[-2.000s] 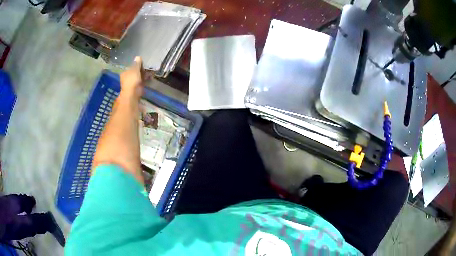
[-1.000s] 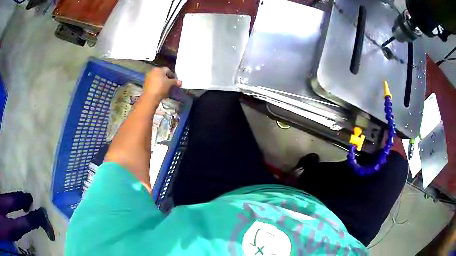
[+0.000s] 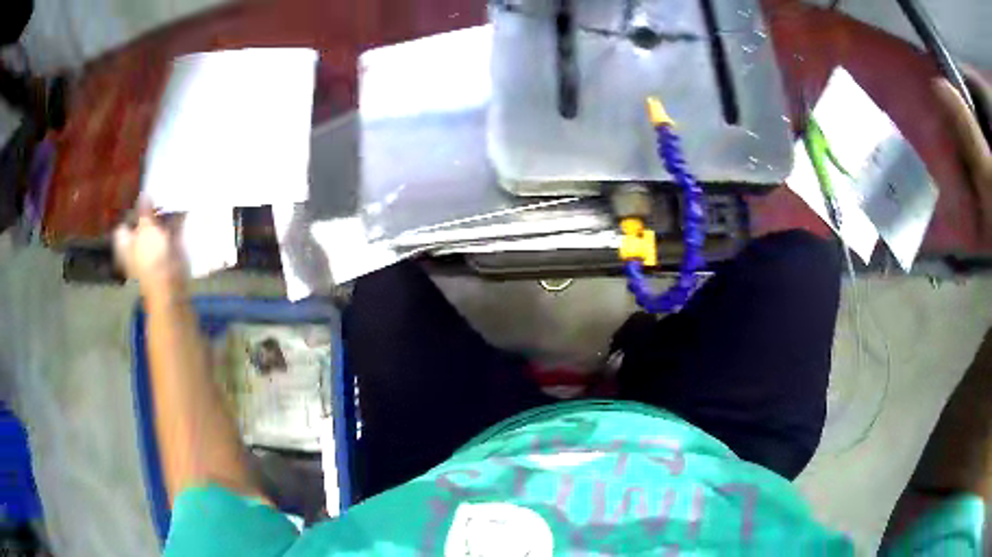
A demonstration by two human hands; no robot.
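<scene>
My left hand [image 3: 150, 252], blurred, is at the lower left corner of a sheet-metal plate [image 3: 234, 128] and grips it there. The plate lies level over other silver sheets [image 3: 207, 242] at the bench's left front edge. My right hand [image 3: 970, 128], cut off by the right edge, is closed around the dark feed handle [image 3: 933, 41]. A plate stack [image 3: 430, 152] lies beside the drill press table [image 3: 620, 141], which has two long dark slots. The drill chuck is out of view.
A blue hose [image 3: 692, 207] with yellow-orange fittings curves in front of the table. A green tool [image 3: 821, 155] lies on pale sheets at the right. A blue crate [image 3: 261, 310] with papers stands on the floor at the left, beside my leg.
The view has turned to the right and the drill chuck has left it. My left hand has moved left with the plate, away from the right stack. My right hand has come into view on the handle.
</scene>
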